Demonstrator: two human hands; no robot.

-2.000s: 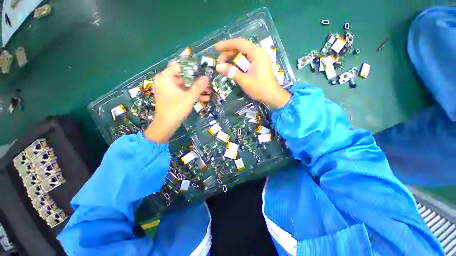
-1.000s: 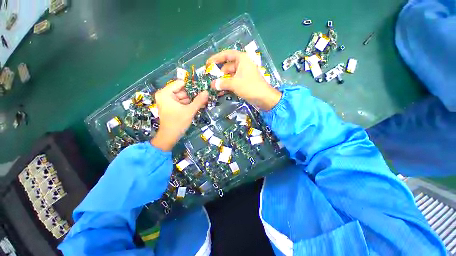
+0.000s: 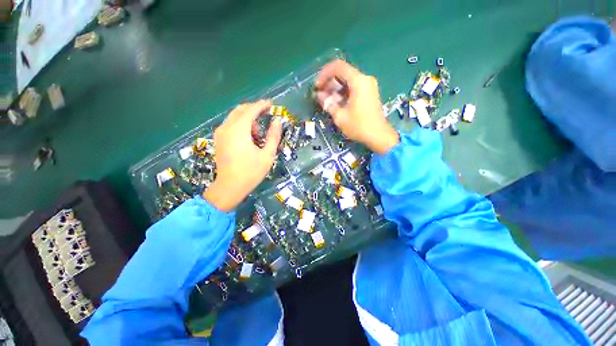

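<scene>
The clear blister tray (image 3: 150, 162) lies tilted in front of me, with small green circuit boards (image 3: 292, 217) and white battery cells (image 3: 306, 220) tangled in its pockets. My left hand (image 3: 246, 145) is over the upper middle of the tray, thumb and fingers closed around a circuit board with a yellow-orange taped cell (image 3: 279, 113). My right hand (image 3: 354, 101) is over the tray's upper right part, fingers curled and blurred. Something whitish shows at its fingertips, but I cannot tell whether it is a held part or a finger covering.
A black foam tray (image 3: 108, 233) at the left holds cream housings (image 3: 64, 260) in columns. A loose pile of boards and cells (image 3: 420, 110) lies right of the clear tray. More housings (image 3: 30, 101) and a white sheet (image 3: 50, 30) are at upper left. Another person's blue sleeve (image 3: 574, 88) is at right.
My hands were together over the boards a second ago. My right hand has moved away to the right, while my left stays over the upper middle. The whole view has shifted slightly.
</scene>
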